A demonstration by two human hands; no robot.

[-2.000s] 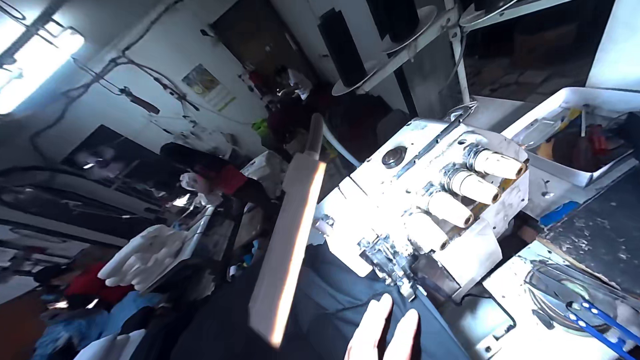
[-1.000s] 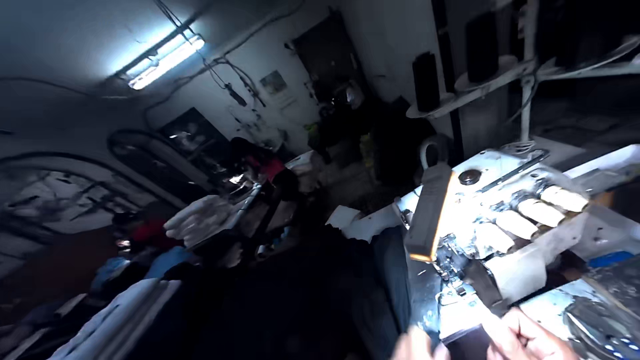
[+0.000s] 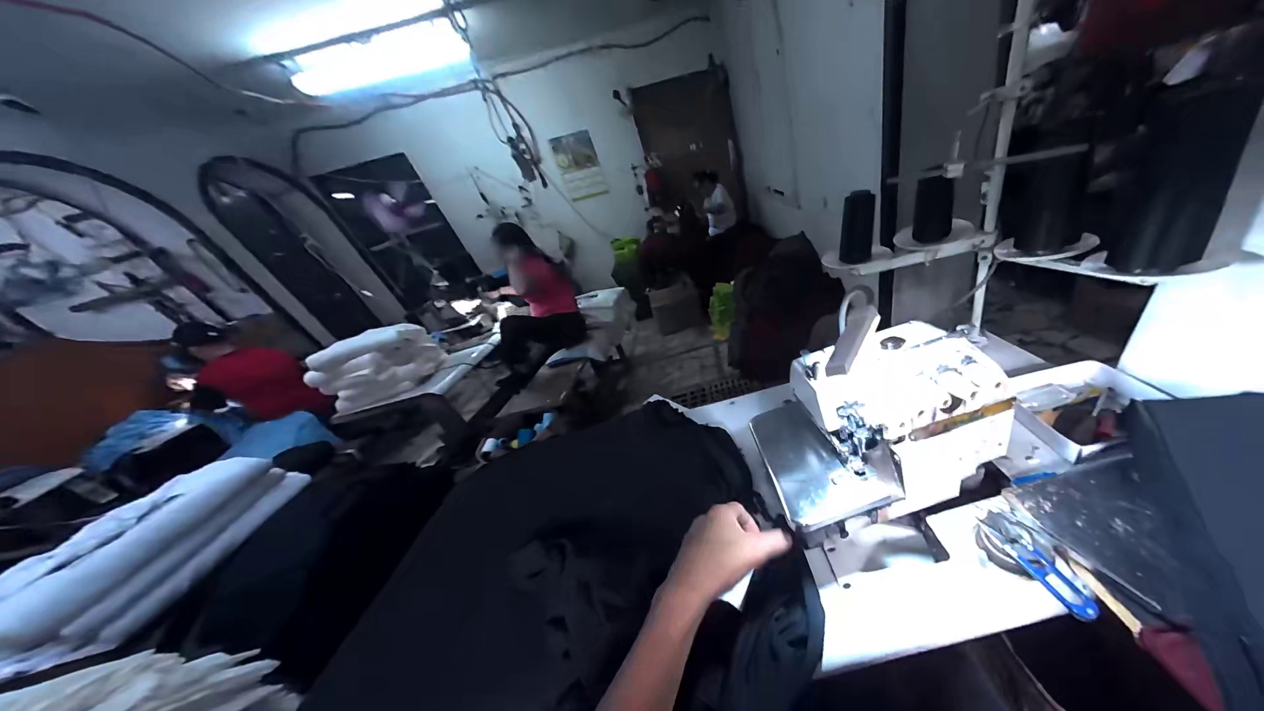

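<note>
My left hand (image 3: 733, 543), fingers curled and thumb toward the right, is over the edge of a large black cloth (image 3: 592, 484) in front of the sewing machine; whether it grips any cloth cannot be told. My right hand is out of view. The white overlock sewing machine (image 3: 913, 380) stands lit up just beyond the hand, its metal cloth plate (image 3: 810, 464) bare and its presser foot area uncovered. Another black cloth (image 3: 1205, 494) hangs at the right edge. Blue-handled thread snips (image 3: 1057, 583) lie on the table right of the machine.
A white tray (image 3: 1076, 375) of tools is behind the machine's right side. Black thread cones (image 3: 857, 227) stand on a rack. Rolled white cloth (image 3: 148, 553) lies at lower left. Several people sit farther back, one in a pink top (image 3: 543, 286).
Both hands were by the machine's front a second ago; now only the left shows, on the black cloth. Black cloth has come into view at the right. The view has shifted.
</note>
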